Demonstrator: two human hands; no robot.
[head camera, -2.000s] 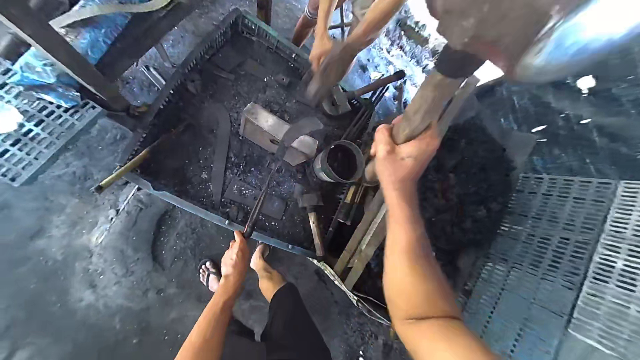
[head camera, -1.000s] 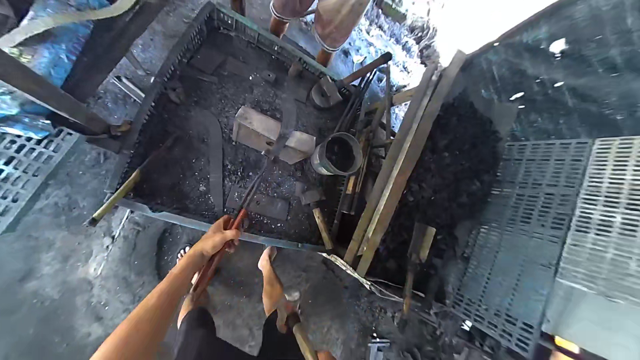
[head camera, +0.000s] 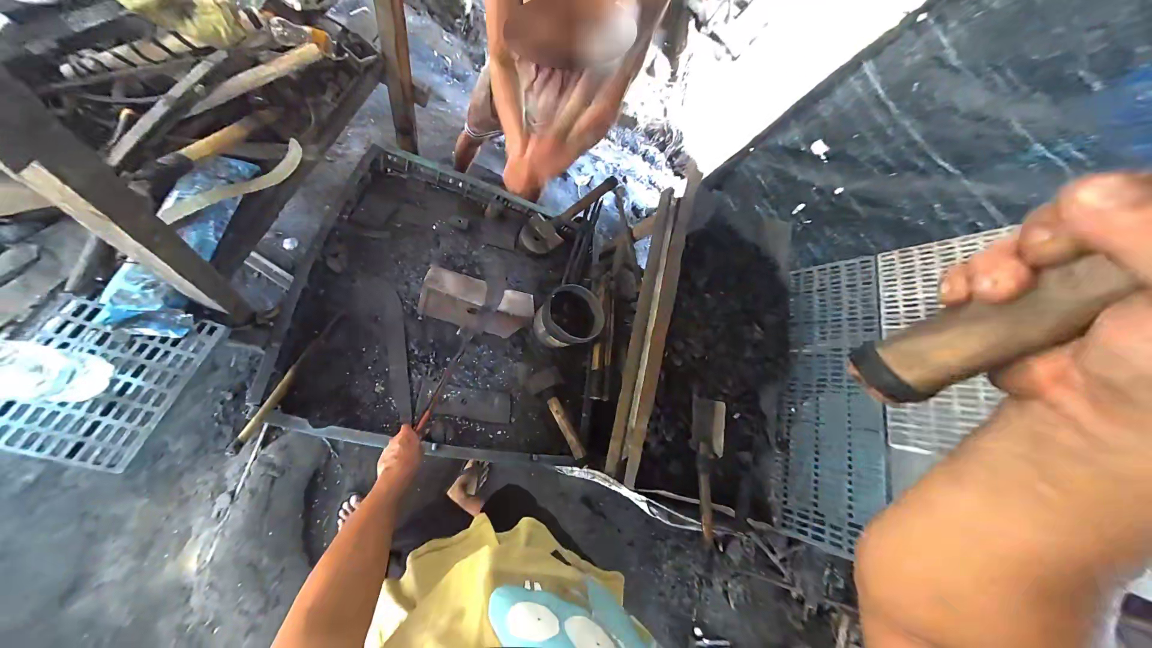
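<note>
My left hand (head camera: 400, 452) grips the handles of a pair of metal tongs (head camera: 441, 389) at the near edge of a dark tray. The tongs reach to a steel block (head camera: 477, 301) in the tray's middle; a blurred piece lies over the block at their tips. Raised close to the camera at the right, my right hand (head camera: 1035, 279) is closed around a thick wooden handle (head camera: 954, 342) with a dark band at its end. The tool's head is out of view. Beyond the tray, a co-worker's hands (head camera: 531, 166) are together low at the far edge.
In the tray (head camera: 351, 438) are a short hammer (head camera: 562, 418), a metal can (head camera: 569, 317) and long rods. Wooden boards (head camera: 650, 333) divide it from a charcoal bed (head camera: 724, 342), where a small shovel (head camera: 707, 459) lies. A cluttered wooden rack stands at the upper left, plastic grates at both sides.
My right hand, low near my legs one second ago, is now raised at the right with the wooden handle. The co-worker's hands have come into view beyond the tray. My left hand keeps the tongs.
</note>
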